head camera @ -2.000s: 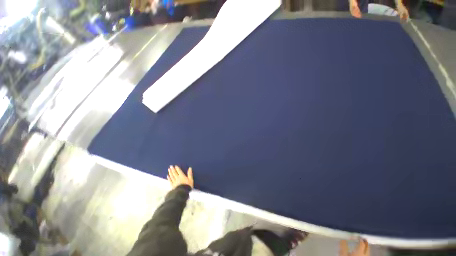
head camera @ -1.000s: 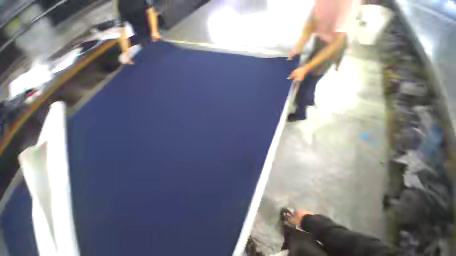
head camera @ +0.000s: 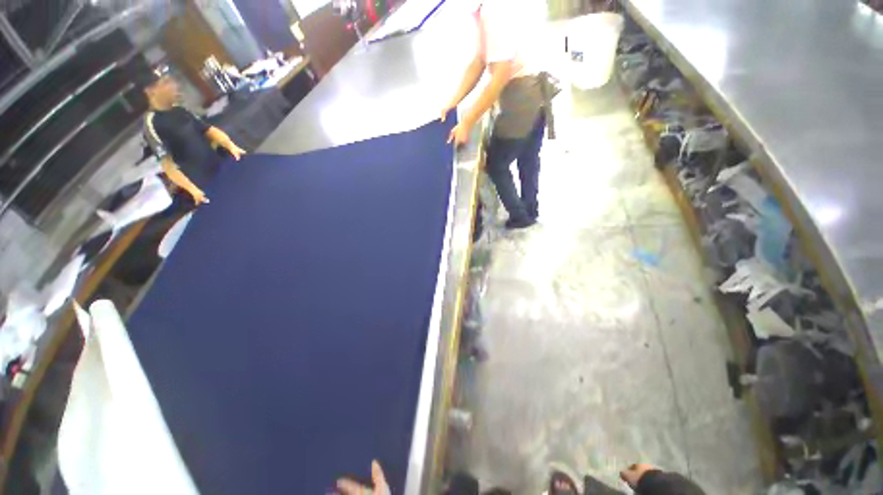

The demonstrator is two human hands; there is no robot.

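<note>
A wide navy fabric ply lies along the long table. Its far end is lifted by two people's hands. My left hand is at the bottom edge of the picture, over the near part of the cloth by its right border, fingers apart. It is partly cut off. My right hand, with a dark sleeve, is low over the aisle, small and blurred, away from the cloth. White underlay paper shows along the cloth's right edge. A large partly rolled white sheet lies on the cloth's left side.
One person in black stands at the far left, another in a light top at the far right corner. A white bin stands in the aisle. Fabric scraps fill the shelf under the right-hand table.
The view has turned and lifted towards the table's far end. My left hand has come back into view over the cloth. My right hand remains over the aisle.
</note>
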